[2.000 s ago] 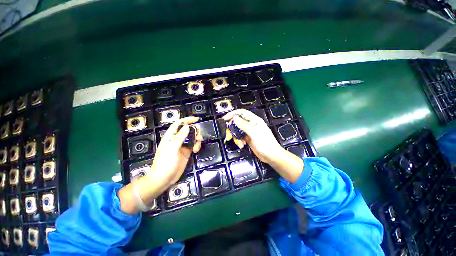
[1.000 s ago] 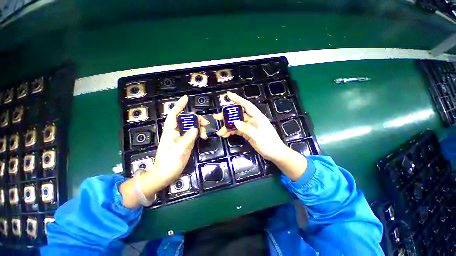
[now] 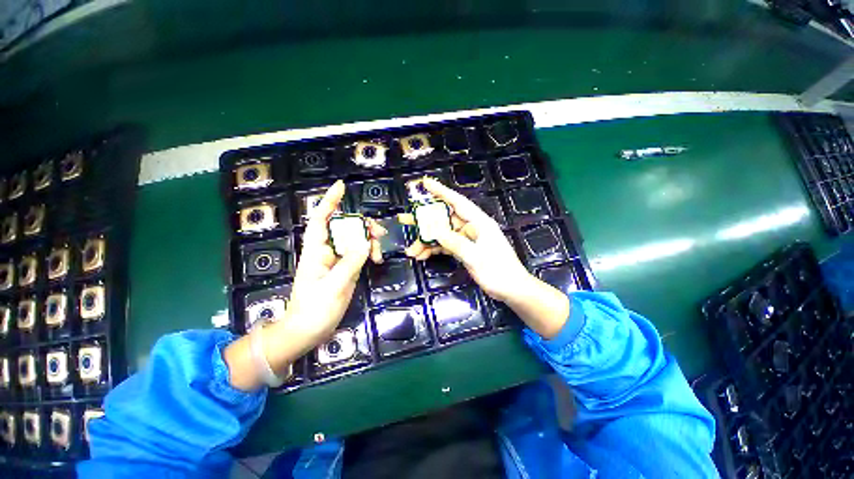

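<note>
My left hand (image 3: 326, 267) holds a small watch body (image 3: 349, 234) upright between thumb and fingers, its screen lit white and facing me. My right hand (image 3: 473, 245) holds a second watch body (image 3: 433, 222), also with a white lit screen. Both are above the middle of a large black blister tray (image 3: 404, 352) with square pockets. Gold and black watch backs with round centres lie in its left and upper pockets. Dark glossy squares fill the right side; I cannot tell whether some are empty pockets. My hands and forearms hide part of the tray.
A black tray (image 3: 114, 281) of mostly gold watch backs lies at the left. Dark trays lie at the lower right (image 3: 782, 323) and upper right (image 3: 811, 173). A thin silvery stick (image 3: 653, 152) lies on the green bench. A white strip (image 3: 646, 109) crosses behind the tray.
My hands have turned both watches so that their screens face me. The screens went from dark to blue with text lines, and now to white. The hands have barely moved since one second ago.
</note>
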